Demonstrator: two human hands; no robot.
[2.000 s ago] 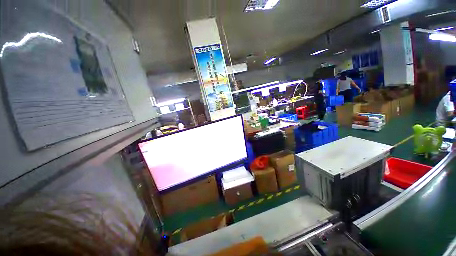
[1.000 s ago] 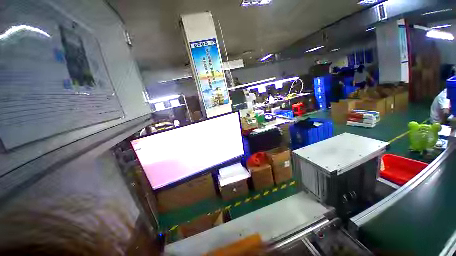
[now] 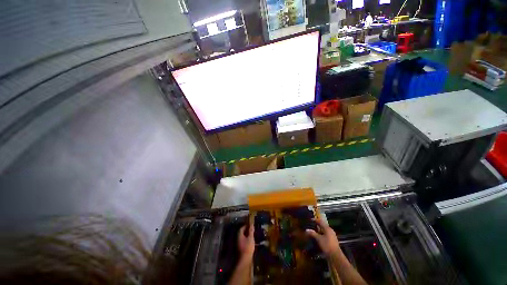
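An orange test fixture [image 3: 282,198] lies lengthwise in front of me over the dark rails, its plain end plate facing away. Small black blocks [image 3: 300,215] sit along both sides of it, with a narrow green strip [image 3: 286,247] down the middle. My left hand [image 3: 246,239] is at the fixture's left edge, fingers along its side. My right hand [image 3: 324,238] is at its right edge, thumb over the top by the blocks. Both hands hold the fixture. Its near end is cut off by the picture's lower edge.
Dark metal rails [image 3: 372,222] with small red lights run under the fixture. A white ledge [image 3: 339,175] lies beyond, with a bright monitor [image 3: 250,83] behind. A grey machine panel [image 3: 105,167] stands left. A white-topped cabinet [image 3: 445,114] and the green belt [image 3: 478,239] are at right.
The view has tilted down and swung left. Both hands and much more of the fixture now show; before, only an orange piece was visible at the bottom edge.
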